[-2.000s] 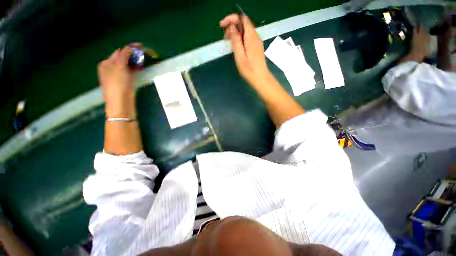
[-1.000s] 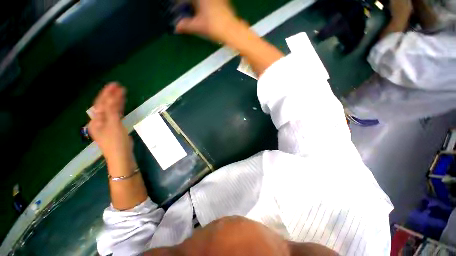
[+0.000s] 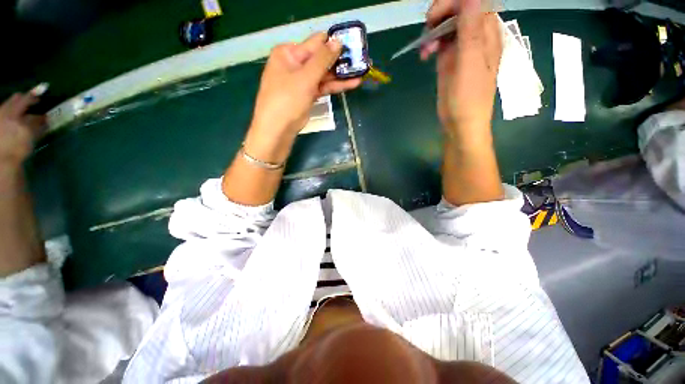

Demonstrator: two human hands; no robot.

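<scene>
My left hand (image 3: 294, 82) holds a small rounded black watch housing (image 3: 350, 49) with its open, bluish-white inside facing up. A yellow flex tab (image 3: 378, 75) sticks out from its lower right edge. My right hand (image 3: 469, 64), partly blurred, holds slim grey tweezers (image 3: 425, 38), their tip pointing left toward the housing but apart from it. A white sticker sheet (image 3: 321, 117) lies on the bench below my left hand, partly hidden by it.
A green belt with a pale rail (image 3: 248, 41) runs beyond the bench, carrying another dark unit (image 3: 197, 32). Fanned white strips (image 3: 518, 79), a single strip (image 3: 568, 79) and a black heap (image 3: 627, 60) lie right. Another person's arm (image 3: 16, 187) is at left, a white sleeve (image 3: 667, 150) at right.
My right hand has come back from over the belt, and the tweezers now show clearly in it. My left hand has moved right and now holds the housing up. Another person's arm has appeared at left.
</scene>
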